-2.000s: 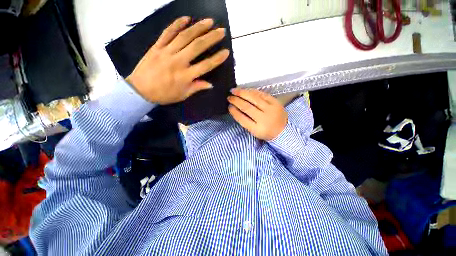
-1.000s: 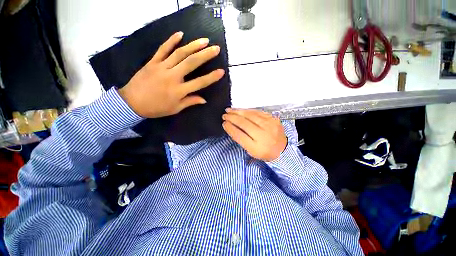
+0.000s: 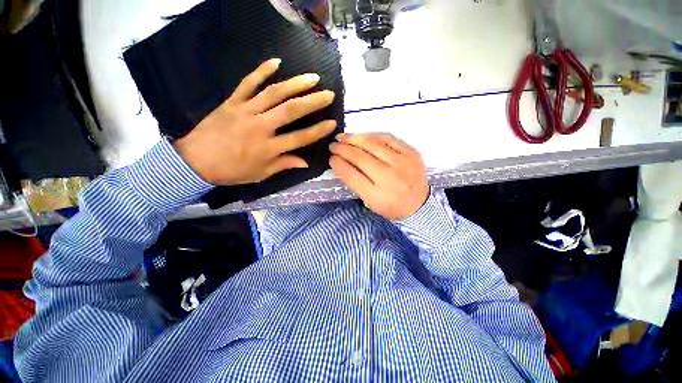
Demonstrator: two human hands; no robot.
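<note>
A black fabric piece lies flat on the white machine table, its top right edge at the sewing machine's metal parts at top centre. My left hand lies flat on the fabric with fingers spread, pressing it down. My right hand is at the fabric's lower right edge, fingers together, the fingertips touching or holding that edge. Whether the right fingers pinch the fabric is partly hidden. The needle is not clearly visible.
Red-handled scissors lie on the table at the right, with small tools beyond. Black cut pieces lie at the left table edge. The taped grey front edge runs before my body. A white cloth strip hangs at the right.
The fabric has moved away from me and turned, its near edge now off my shirt and over the table's edge. Both hands have moved slightly with it. More of the machine shows.
</note>
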